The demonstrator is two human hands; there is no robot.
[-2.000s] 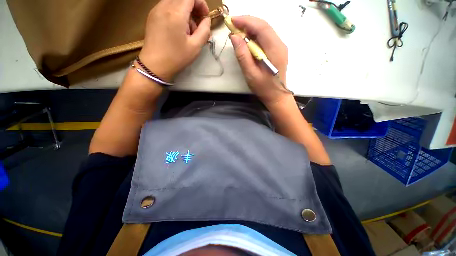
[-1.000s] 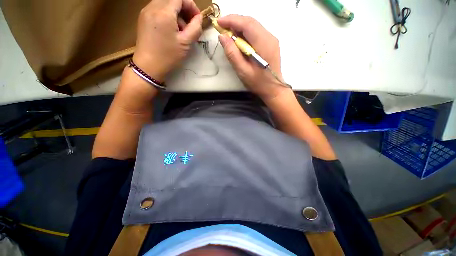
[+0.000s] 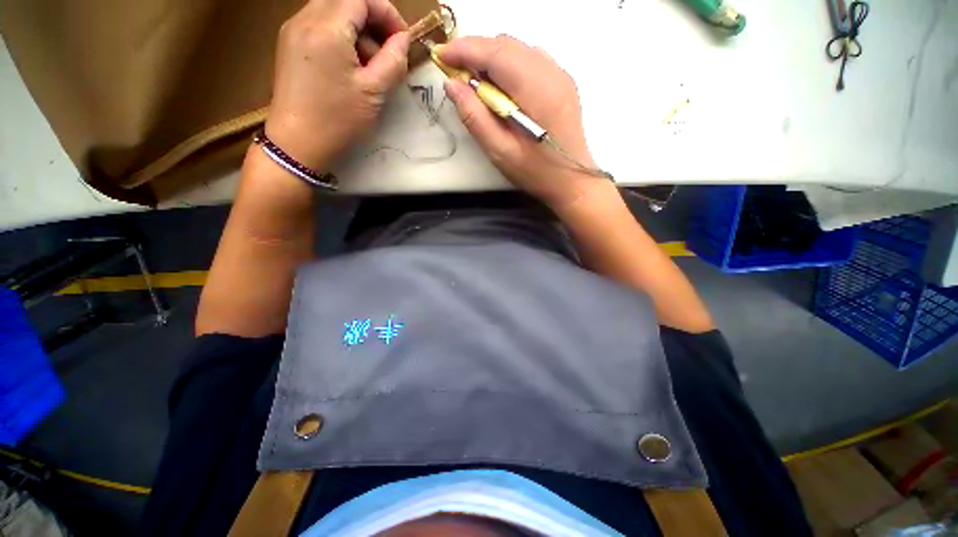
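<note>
The brown fabric bag lies at the upper left under my left hand. My left hand pinches a narrow brown strap tab between thumb and fingers. A small metal ring shows at the tab's end. My right hand holds the pale yellow thread burner, its silver rear end pointing down right and its thin cord over the wrist. The burner's tip is close to the tab just below the ring; contact cannot be told. Dark loose threads lie on the table between my hands.
The white table carries a green-handled tool, cut off at the top edge, and a slim grey tool with dark loops. Thread scraps lie near the front edge. Blue crates stand below at the right, and a metal-legged frame at the left.
Both hands, with the tab and burner, have shifted slightly left in the view. The green tool now shows less at the top edge. Both grips are unchanged.
</note>
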